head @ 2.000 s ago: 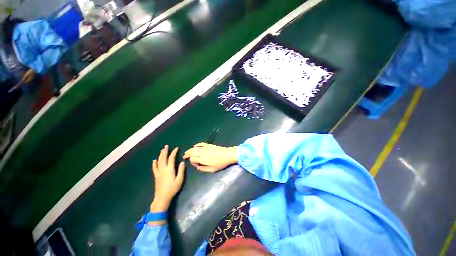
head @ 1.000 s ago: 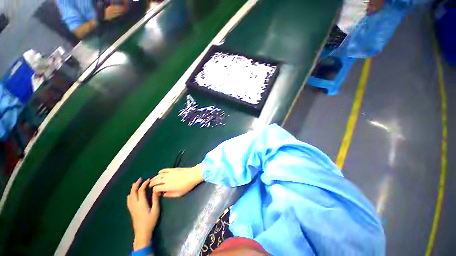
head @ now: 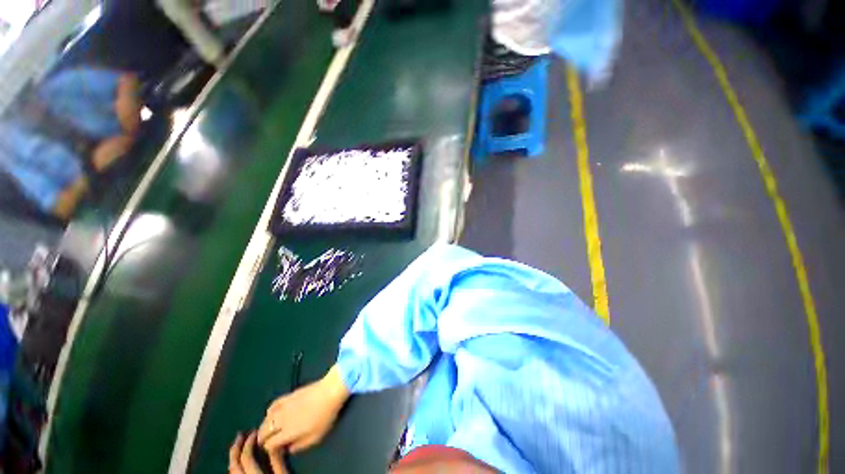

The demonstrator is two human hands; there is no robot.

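Observation:
My right hand [head: 301,418] lies low on the green bench, with its fingertips against those of my left hand [head: 252,457]. My left hand is cut off by the bottom edge, so only its fingers show. Whether either hand holds anything cannot be told. Thin dark tweezers [head: 296,370] lie on the bench just beyond my right hand. A loose heap of thin white and dark strip parts [head: 315,273] lies further up. Beyond it stands a black-rimmed tray [head: 413,193] filled with white strip parts.
A white edge rail [head: 215,347] runs along the bench's left side, with a green conveyor [head: 157,343] beyond. A blue stool [head: 512,116] stands right of the bench. People's blue sleeves show at upper left and top right. Yellow lines mark the grey floor [head: 649,268].
The view has turned, so the tray and heap appear further left and lower. My hands stay together but have shifted toward the bottom edge, and my left hand is now mostly out of view.

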